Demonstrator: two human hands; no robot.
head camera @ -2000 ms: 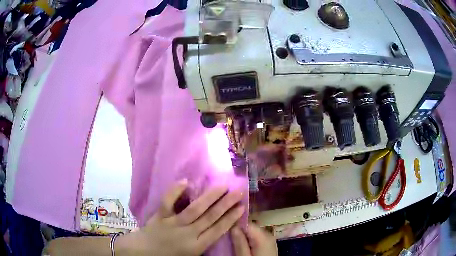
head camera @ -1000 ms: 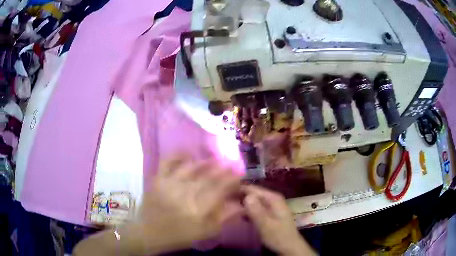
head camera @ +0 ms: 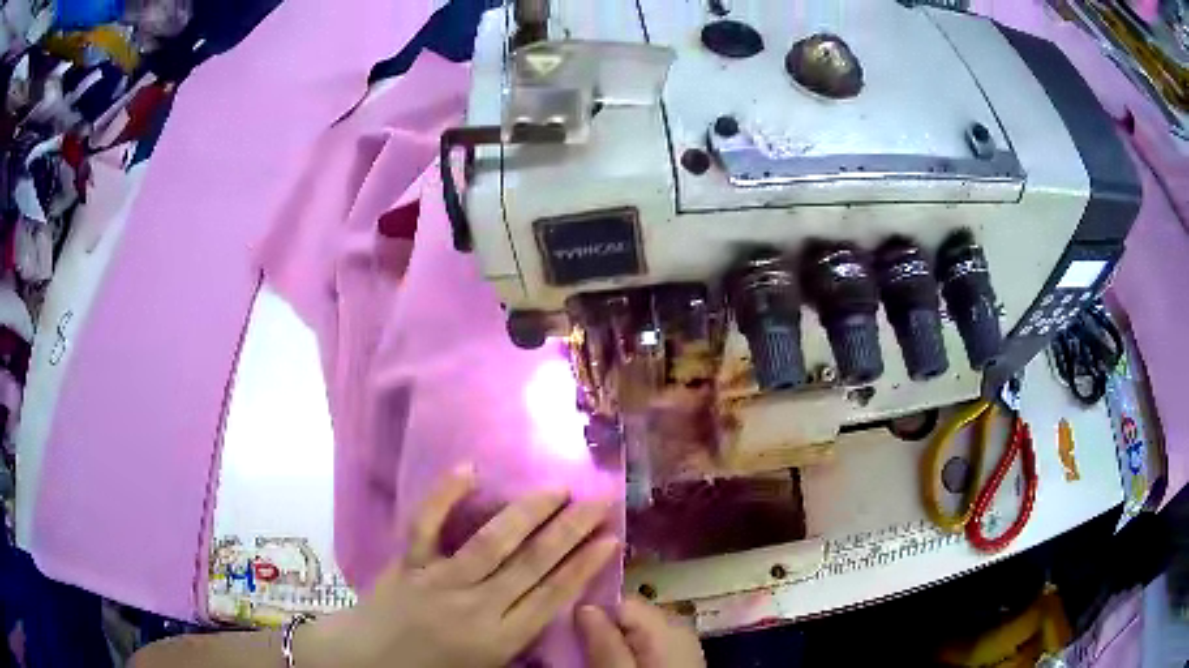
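A pink fabric piece point(head camera: 378, 392) lies bunched left of the off-white overlock machine point(head camera: 887, 118), and its right edge runs beside the needle area. The machine lamp point(head camera: 558, 405) glares there and hides the presser foot. My left hand point(head camera: 489, 574) lies flat on the fabric just below the light, fingers spread. My right hand point(head camera: 639, 636) is at the bottom edge of the picture, partly cut off, with its fingertips holding the fabric's right edge. Reddish lint point(head camera: 691, 411) clings around the needle area.
A long flat pink panel point(head camera: 144, 379) lies at the left. Scissors point(head camera: 1001, 476) with yellow and red loops lie at the right, near a black looped item point(head camera: 1085, 355) and the control panel point(head camera: 1076, 294). Coloured cloth scraps point(head camera: 78, 118) heap at the upper left.
A second ago both hands were together at the fabric edge, the left one blurred. Now my left hand is flat on the fabric and my right hand is lower. The view has shifted slightly.
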